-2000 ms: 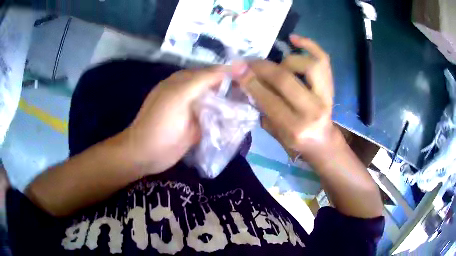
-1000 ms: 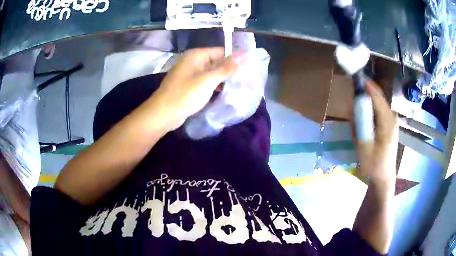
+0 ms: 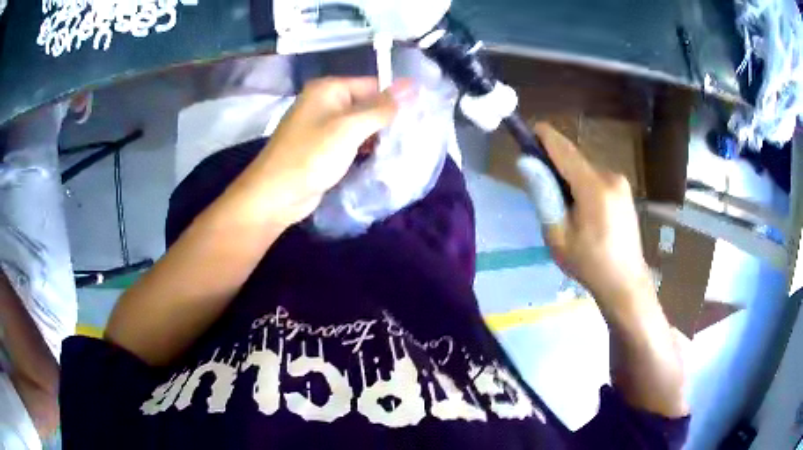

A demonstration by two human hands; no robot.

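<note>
The white housing sits at the bench edge, cut off by the top of the picture. My left hand grips the white cord just below the housing. The clear plastic bag hangs from that hand over my lap. My right hand is closed on the black handle of the mallet, which has a white band. The mallet's head end is up at the housing's right part, partly out of the picture. A whitish sleeve covers one right-hand digit.
A loose pile of U-shaped clips lies on the dark bench at the left. Bagged cords are at the right bench end. Cardboard cartons stand below the bench. Another person's arm shows at the left edge.
The mallet was picked up from the bench at the right and has swung left and in to the housing. My left hand stays on the cord. The housing now sits higher in the picture.
</note>
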